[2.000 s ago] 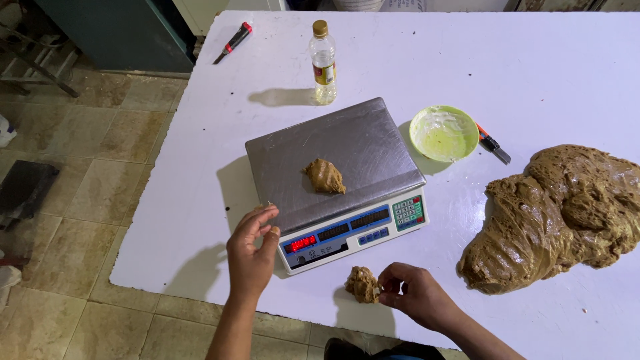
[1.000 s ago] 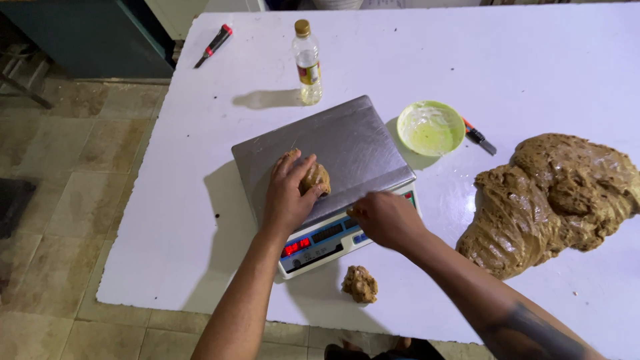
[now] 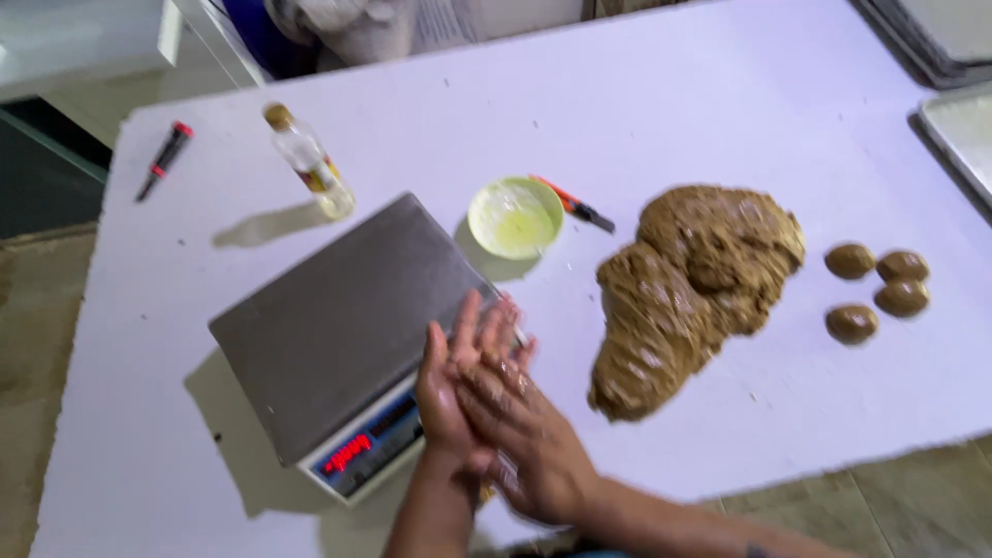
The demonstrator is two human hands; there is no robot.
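Observation:
My left hand is palm up with its fingers extended, and my right hand lies across it, palm to palm. Whether dough is between them is hidden. Both are over the right front corner of a digital scale, whose metal plate is bare and whose red display is lit. A bit of brown dough shows behind my wrists. To the right lies a big, glossy mass of brown dough, and beyond it sit several small smooth dough balls.
Behind the scale stand a clear bottle with a gold cap and a light green bowl. A red-and-black utility knife lies far left; an orange-and-black one touches the bowl's side. Metal trays are at the right edge.
The dough piece is gone from the scale plate. My hands have come off the plate and together at its right front corner. The view has swung right, showing the small dough balls and trays.

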